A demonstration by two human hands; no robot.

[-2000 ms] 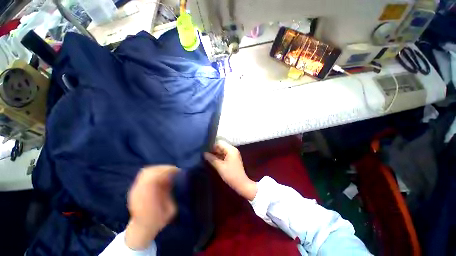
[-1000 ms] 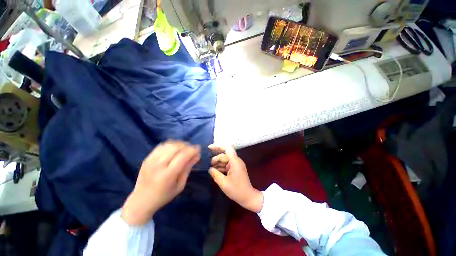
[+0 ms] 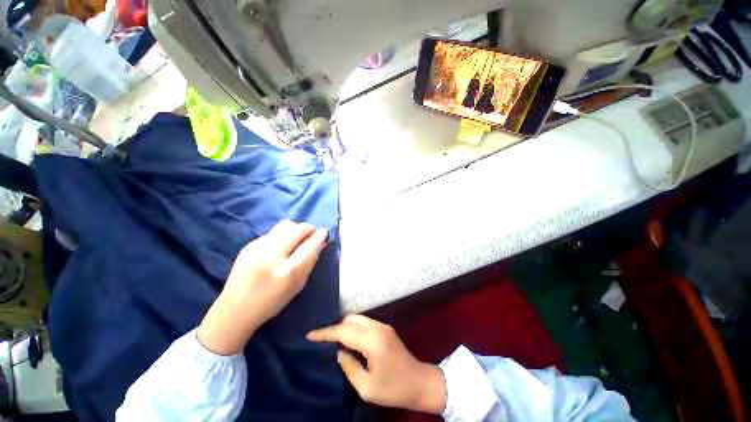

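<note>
The navy garment (image 3: 165, 272) lies left of the needle and hangs over the table's front edge. Its right edge runs under the presser foot (image 3: 325, 157), which is lit white. My left hand (image 3: 268, 284) pinches the cloth near that edge, a little in front of the foot. My right hand (image 3: 375, 358) is lower, at the garment's edge by the table front, index finger stretched over the cloth and thumb at the edge. Whether it grips the edge is hard to tell.
The sewing machine head (image 3: 239, 49) stands above the needle, with a lime-green piece (image 3: 210, 128) hanging left. A smartphone (image 3: 487, 85) with a white cable leans at the machine, above a yellow pad (image 3: 473, 132). Scissors (image 3: 710, 54) and a control panel (image 3: 700, 124) are at right.
My left hand has come onto the cloth edge nearer the foot and now pinches it. My right hand sits lower along the edge. The view has shifted closer to the machine.
</note>
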